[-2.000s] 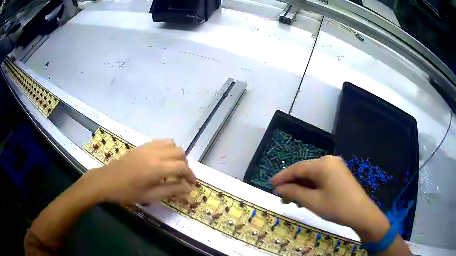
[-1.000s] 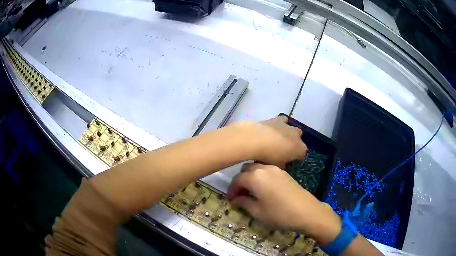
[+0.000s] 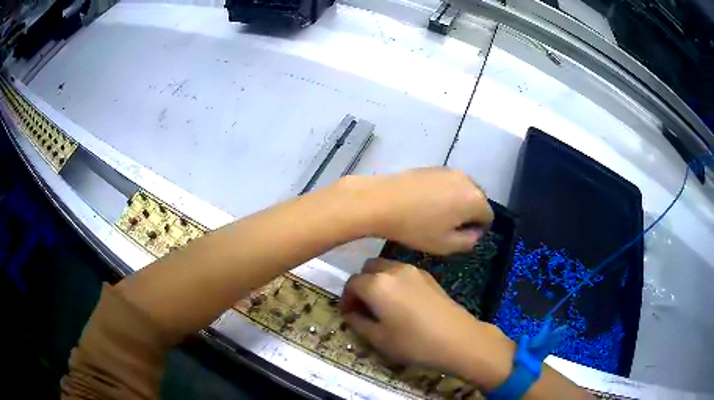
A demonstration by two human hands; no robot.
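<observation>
A tan circuit board panel (image 3: 286, 308) dotted with dark parts lies in the track along the near edge. My left hand (image 3: 442, 211) reaches across to the right and is over the small black bin; its fingers are curled, and whether they hold a part is hidden. Green rod-like components (image 3: 470, 273) lie in that bin. My right hand (image 3: 403, 312), with a blue wrist strap (image 3: 523, 375), is over the board panel beside the bin. Its fingertips are bent down at the board, and whether they hold a part cannot be told.
A large black tray (image 3: 583, 187) with many tiny blue components (image 3: 560, 269) is right of the bin. A slotted metal bar (image 3: 340, 152) lies on the white worktop (image 3: 211, 101). A black bin (image 3: 280, 12) stands at the far side. A blue cord runs over the tray. Another board panel (image 3: 35, 129) is far left.
My left hand has gone from the board to the green-part bin and now sits slightly higher there. My right hand has moved left from the bin onto the board panel.
</observation>
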